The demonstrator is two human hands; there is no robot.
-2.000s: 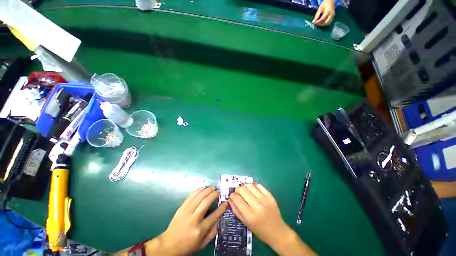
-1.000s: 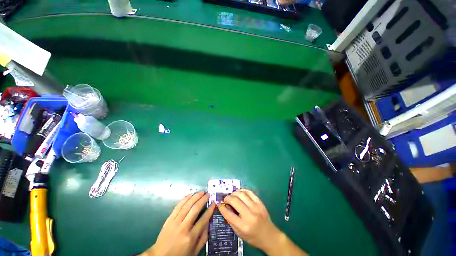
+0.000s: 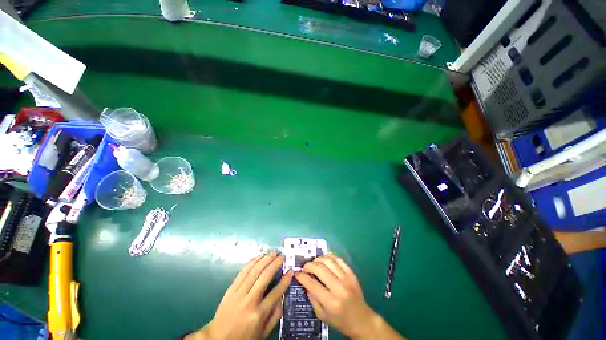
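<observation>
An open smartphone (image 3: 303,247) lies upright in line with me at the bottom centre, its lower end cut off by the picture edge. Its black battery (image 3: 302,312) with white print shows between my hands. My left hand (image 3: 251,295) lies along the left edge, fingertips at the board area above the battery. My right hand (image 3: 335,289) has its fingertips on the same area from the right. The fingertips of both hands nearly meet there. Whether they pinch a small part is hidden. Dark tweezers (image 3: 393,261) lie to the right of the phone.
Clear screw cups (image 3: 121,190), a whitish bottle (image 3: 136,163), a blue tool bin (image 3: 46,159), a coiled white cable (image 3: 149,232) and a yellow electric screwdriver (image 3: 61,285) are at left. A black parts tray (image 3: 492,246) is at right. A person's forearm (image 3: 581,242) shows at the right edge.
The camera view has shifted. My fingertips have moved slightly down from the phone's top end, so more of the board area shows. The hand across the bench has left the view.
</observation>
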